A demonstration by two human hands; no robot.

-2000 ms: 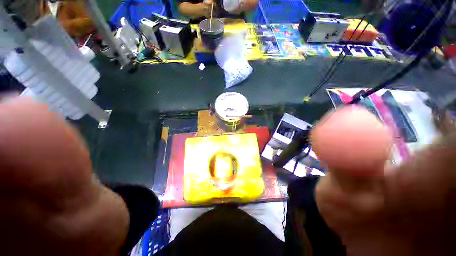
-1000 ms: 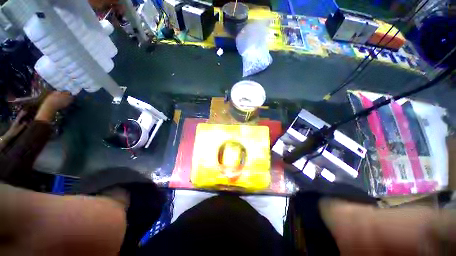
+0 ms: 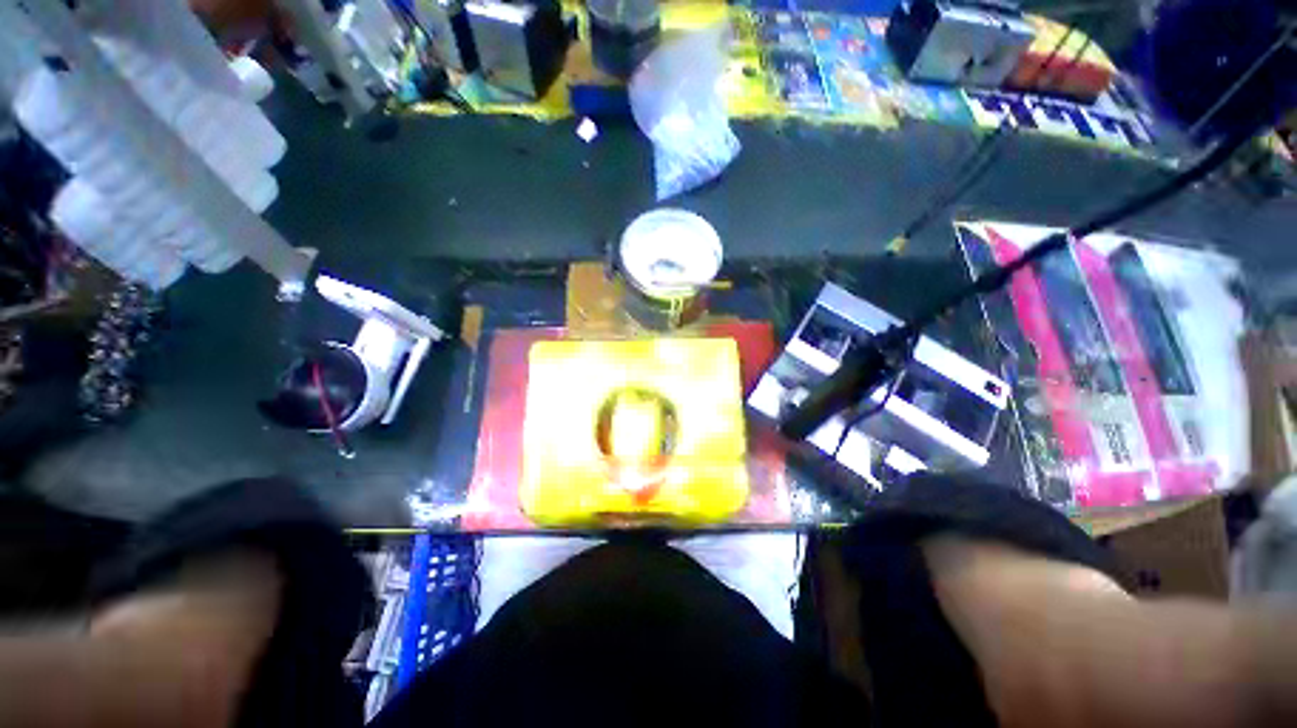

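Note:
The yellow padded fixture (image 3: 562,427) with a round central hole lies on a red mat (image 3: 498,427) in front of me, and the hole holds no housing. A white housing with a dark round cup and thin red wires (image 3: 381,373) lies left of it. The black electric screwdriver (image 3: 839,394) leans over two white-and-black boxes (image 3: 956,413) at the right. Only blurred bare forearms and dark sleeves show in the lower corners. My left and right hands are outside the picture, so what they hold is hidden.
A round tin (image 3: 669,256) stands behind the fixture. Stacked white parts (image 3: 157,171) are at far left. Pink printed sheets (image 3: 1124,370) lie at right, above a brown carton (image 3: 1173,548). A clear bag (image 3: 686,128) lies behind. A blue crate (image 3: 434,597) is below the bench edge.
My large blurred hands have dropped out of view from both sides. The white housing left of the fixture has come into view. Another person's hand at left is gone. The view has shifted slightly.

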